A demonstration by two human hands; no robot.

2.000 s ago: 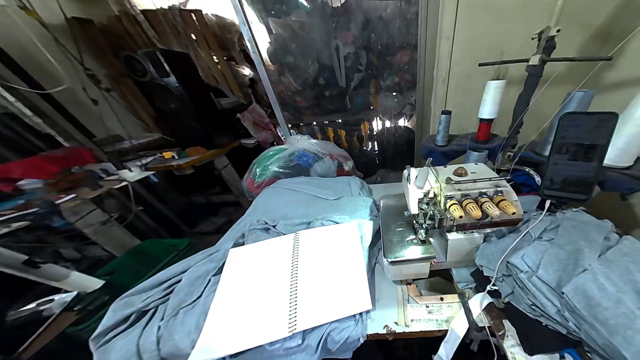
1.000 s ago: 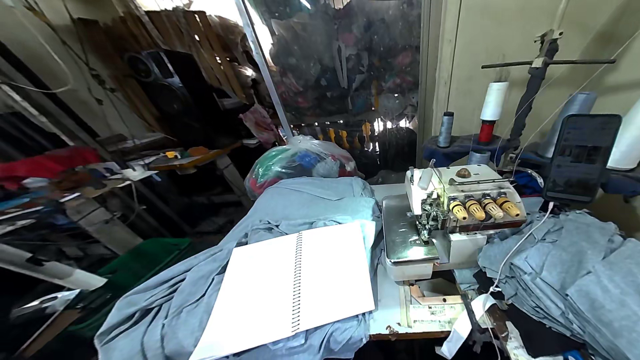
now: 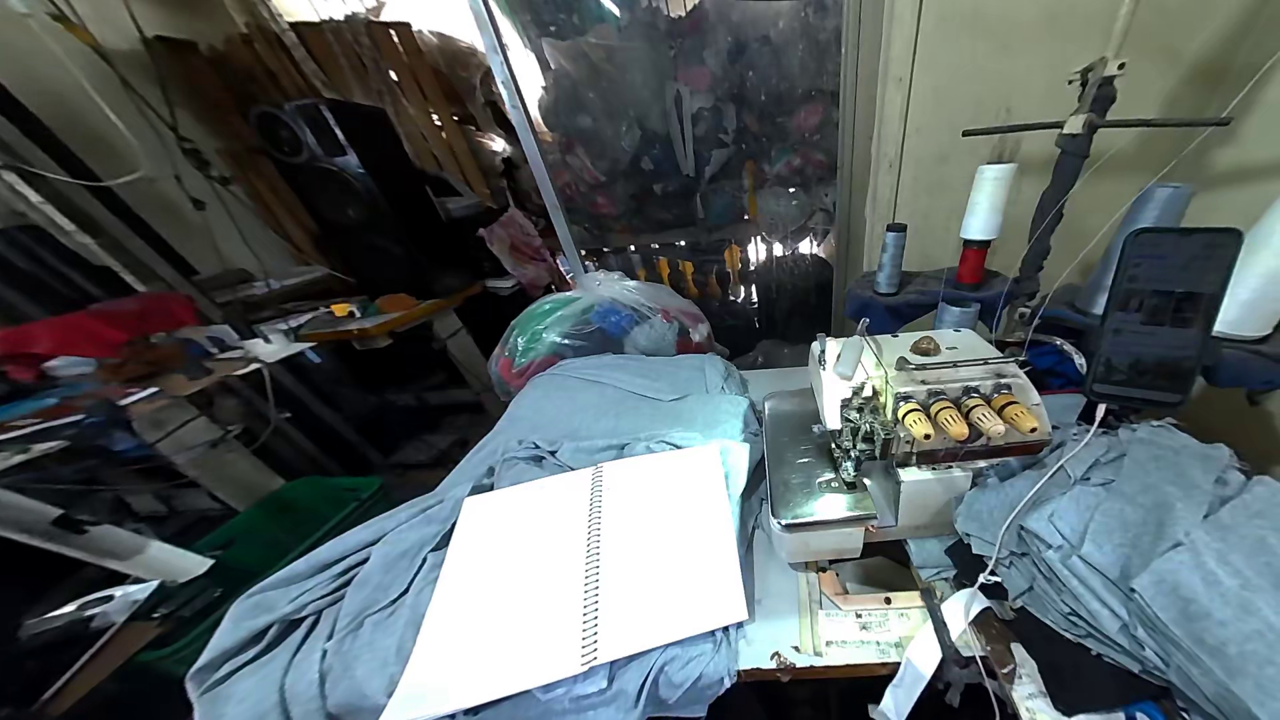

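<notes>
Neither my left hand nor my right hand shows in the head view. An open spiral-bound notebook [image 3: 660, 560] with blank-looking pages lies on a heap of blue-grey fabric [image 3: 330, 620] left of the sewing machine. The overlock sewing machine [image 3: 930, 400] has a metal plate [image 3: 805, 460] at its left and several yellowish tension dials on its front. Its lamp lights the needle area. To its right is a second pile of blue-grey fabric [image 3: 1150, 540]. A smartphone [image 3: 1165, 315] stands upright above that pile, with a white cable [image 3: 1045, 490] at its lower edge.
Behind the notebook sits a clear plastic bag of coloured cloth [image 3: 600, 330]. Thread cones [image 3: 988, 205] and a thread stand [image 3: 1065, 180] rise behind the machine. A green container [image 3: 290, 530], a cluttered table [image 3: 130, 390] and a black loudspeaker [image 3: 340, 180] are at the left.
</notes>
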